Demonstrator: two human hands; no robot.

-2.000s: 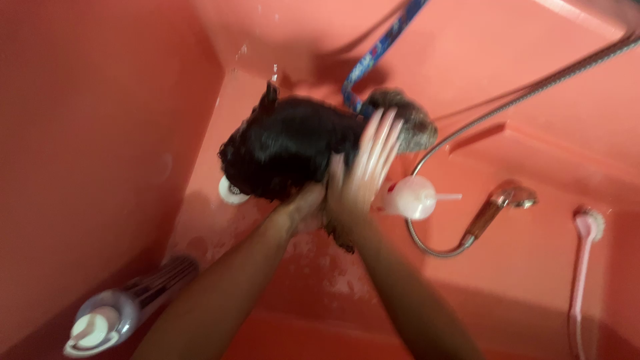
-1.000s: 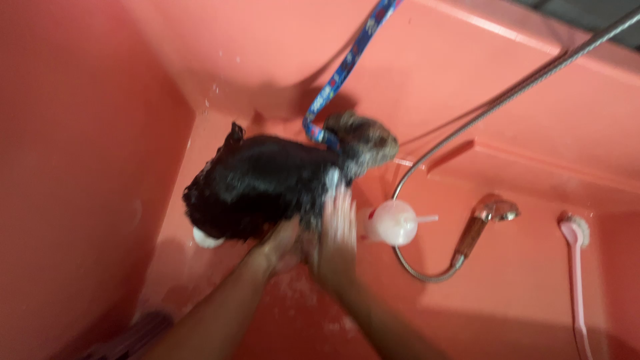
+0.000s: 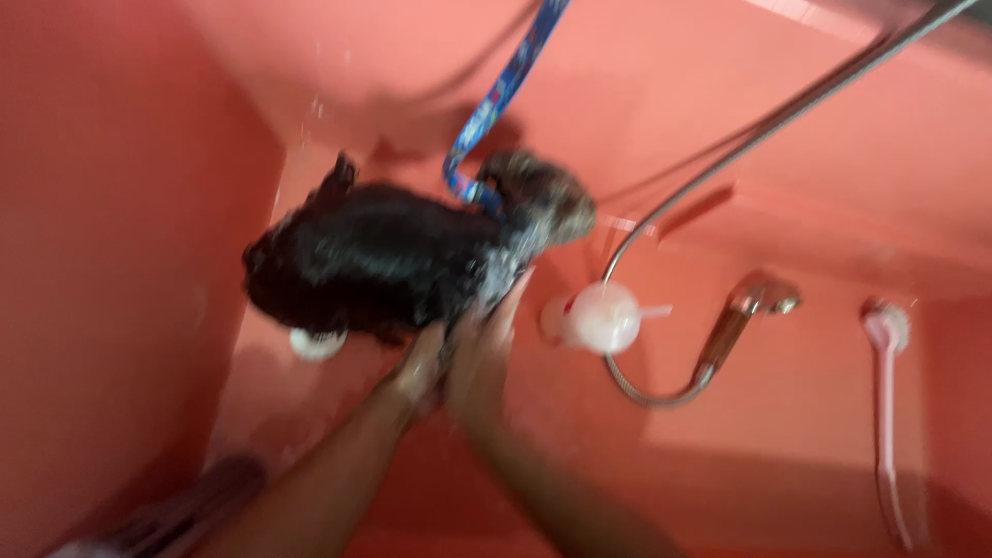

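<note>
A wet, dark-coated dog (image 3: 372, 256) stands in a coral-coloured tub, its lighter head toward the right. A blue patterned leash (image 3: 504, 89) runs from its neck up past the top edge of the view. White lather (image 3: 500, 267) lies on its shoulder. My left hand (image 3: 422, 368) is at the dog's front leg, the fingers partly hidden by the leg and fur. My right hand (image 3: 484, 356) rests against the shoulder and upper front leg beside the lather, fingers stretched. The image is blurred around both hands.
A whitish pump bottle (image 3: 604, 318) stands right of my hands. Beyond it lie a shower head (image 3: 728, 333) on a metal hose (image 3: 783, 116) and a pink long-handled brush (image 3: 887, 387). A white drain cover (image 3: 318, 343) shows under the dog. A purplish object (image 3: 194, 496) is at lower left.
My right hand has moved down from near the dog's neck to its shoulder and front leg. White lather shows on the shoulder now. The view has shifted somewhat.
</note>
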